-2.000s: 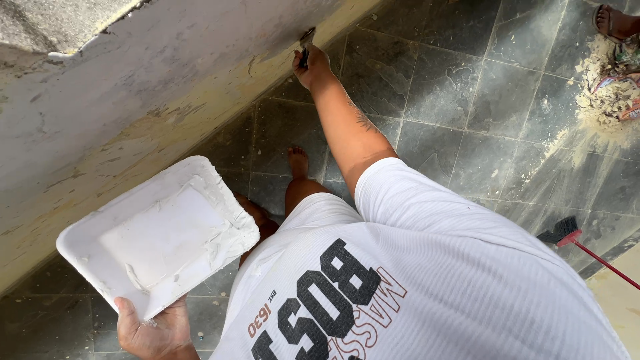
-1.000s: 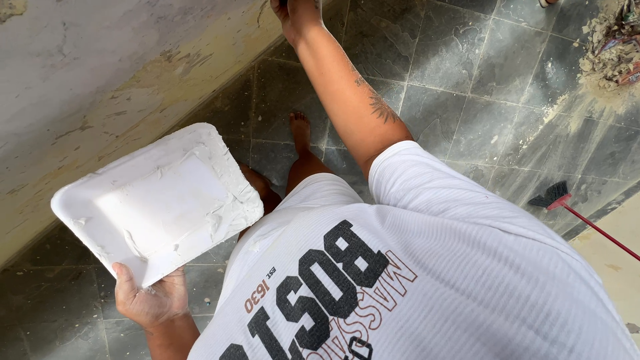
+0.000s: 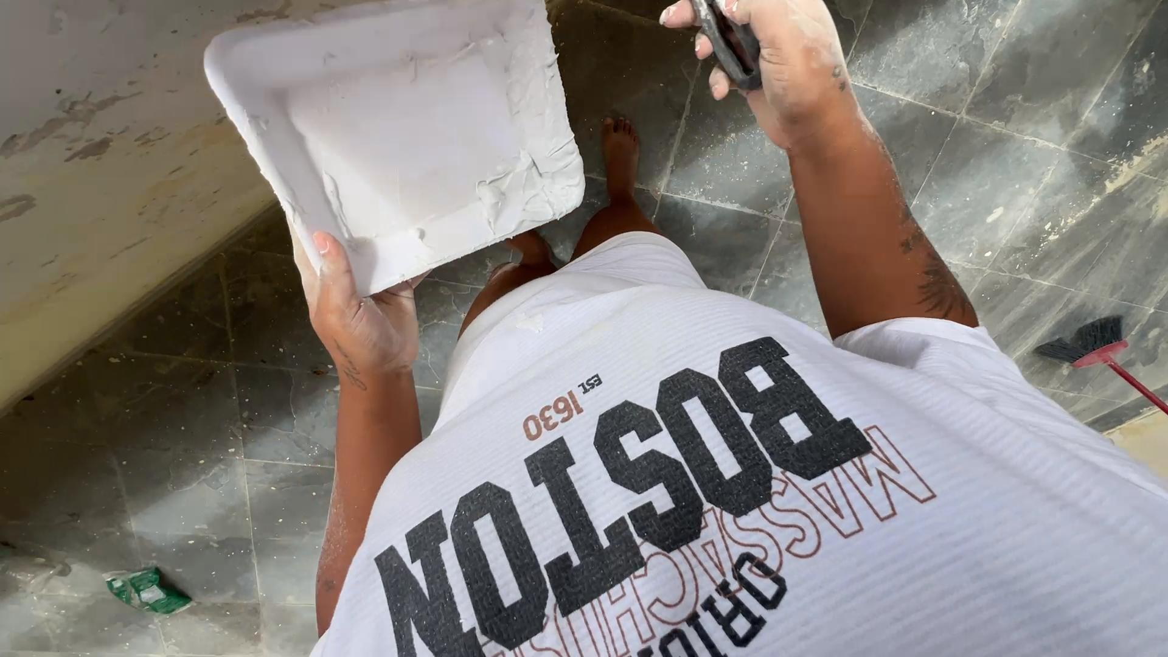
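My left hand (image 3: 365, 306) grips a white plastic tray (image 3: 401, 128) by its near left corner, thumb on the rim. White paste is smeared over the tray's inside and lies thickest along its right edge and corner. To the right of the tray, my right hand (image 3: 776, 64) is closed round the dark handle of a tool (image 3: 733, 46). The tool's working end lies past the top edge of the view, so its kind cannot be told. White residue marks the fingers of both hands.
A wall (image 3: 109, 164) with patchy, peeling paint runs along the left. Below is a grey tiled floor (image 3: 283, 411) with white specks. A broom with black bristles (image 3: 1086, 342) and a red handle lies at the right. A green and white wrapper (image 3: 149, 590) lies at the lower left.
My right hand, earlier reaching out toward the wall with the tool, has come back nearer my body, to the right of the tray. The left hand still holds the tray.
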